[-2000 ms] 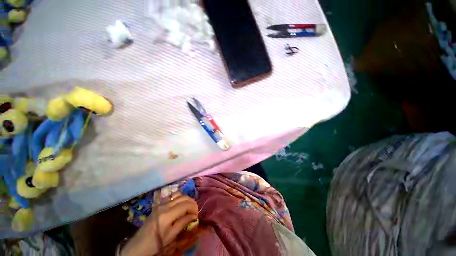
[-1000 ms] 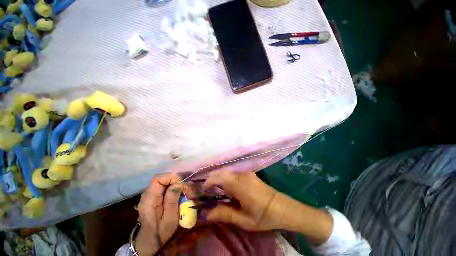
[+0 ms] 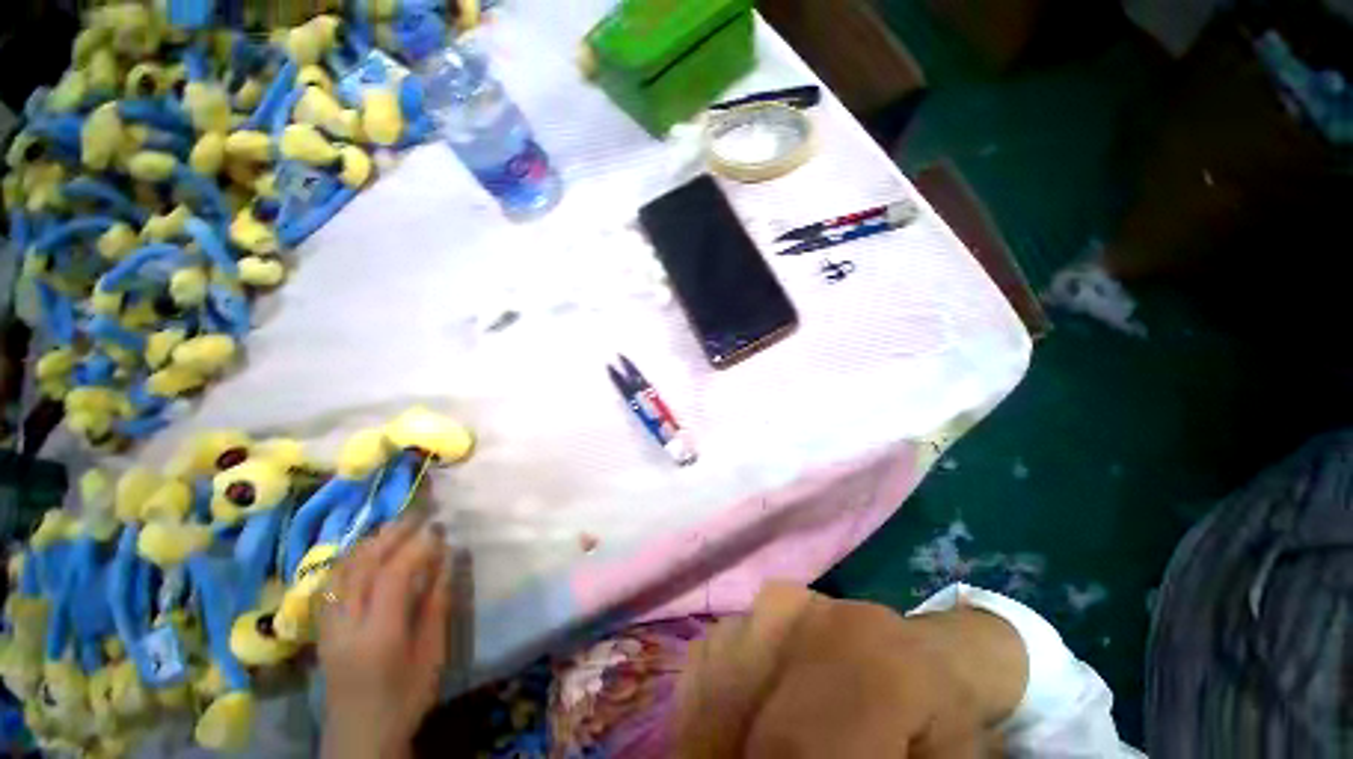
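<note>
My left hand [image 3: 389, 608] is over the near row of plush toys [image 3: 267, 549] at the table's front left. It touches the toys; motion blur hides whether it grips one. My right hand [image 3: 809, 667] is large and blurred over my lap at the bottom edge, with the fingers hidden. The toys have yellow rounded ends and thin blue limbs, some with dark marks. Thread snips [image 3: 650, 408] with red and blue handles lie on the table between my hands and the phone. No needle can be made out.
A toy heap [image 3: 163, 193] fills the far left. Beyond are a water bottle [image 3: 497, 134], green box [image 3: 675, 60], tape roll [image 3: 760, 141], black phone [image 3: 720, 274], second snips [image 3: 846, 227] and small dark item [image 3: 837, 270]. White fluff lies beside the phone.
My left hand has moved from my lap left to the toys. The snips, in my right hand one second ago, lie on the table again. The view has shifted, showing more of the far table.
</note>
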